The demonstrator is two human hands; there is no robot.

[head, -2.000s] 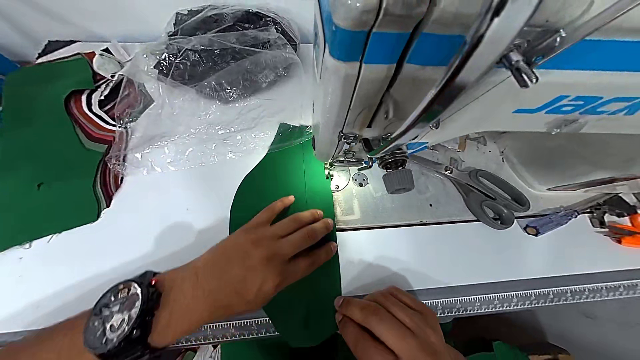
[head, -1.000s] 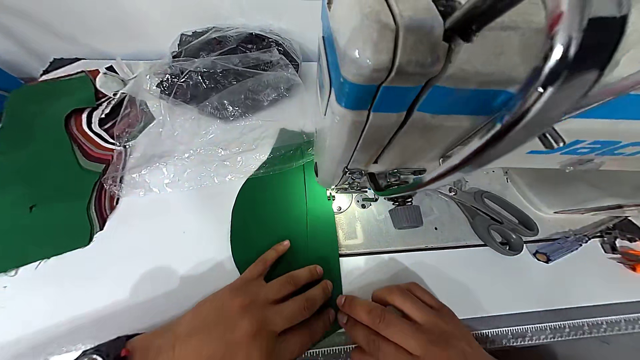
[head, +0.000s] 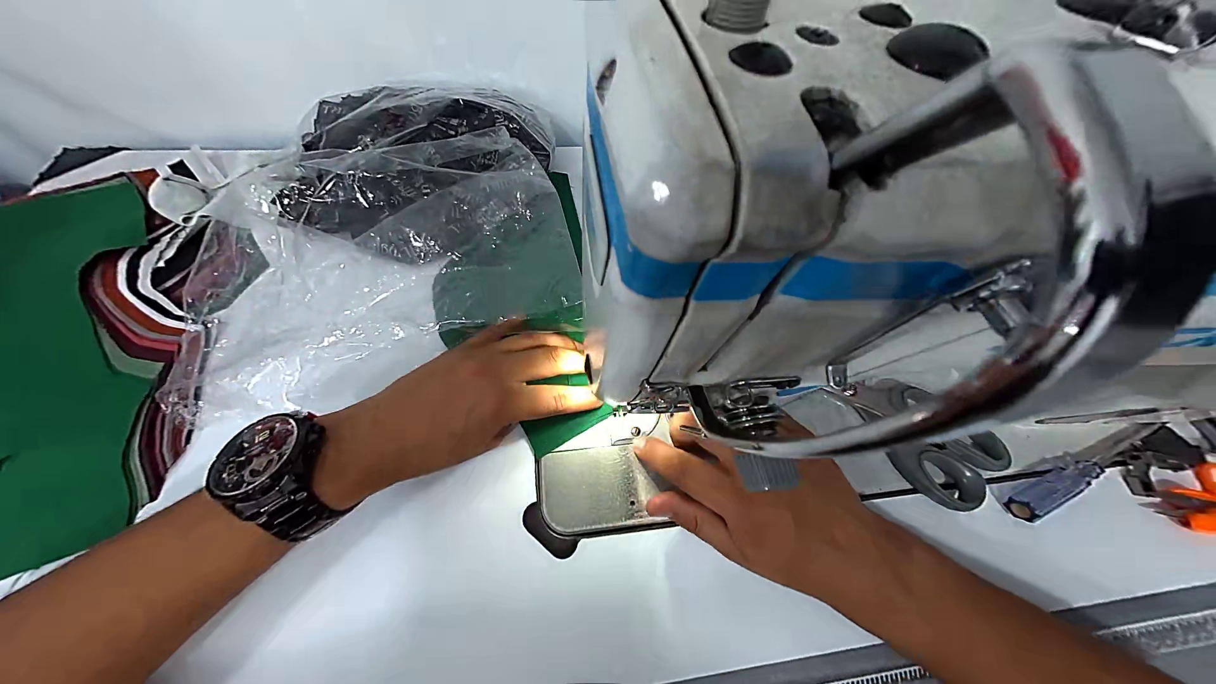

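A green fabric piece (head: 555,432) lies at the needle area of a sewing machine (head: 665,190), its far part running back under clear plastic. My left hand (head: 484,385) rests flat on this fabric with the fingers pointing at the lit presser foot (head: 655,397); a black watch (head: 271,475) is on that wrist. From the right, my right hand (head: 760,503) reaches to the metal needle plate (head: 589,489), fingertips close by the foot. Part of that hand is hidden behind the machine's parts, and whether it holds anything cannot be told.
Clear plastic wrap (head: 285,285) with dark material stands at the back. Stacked fabric pieces (head: 57,361) lie at the left. Grey-handled scissors (head: 940,475), a screwdriver (head: 1050,489) and an orange-handled tool (head: 1192,508) lie at the right. A ruler strip (head: 1159,632) runs along the near edge.
Both hands have moved forward to the needle area, from the near end of the green fabric. The fabric has shifted away from me, its far part now beneath the plastic. The view has moved too.
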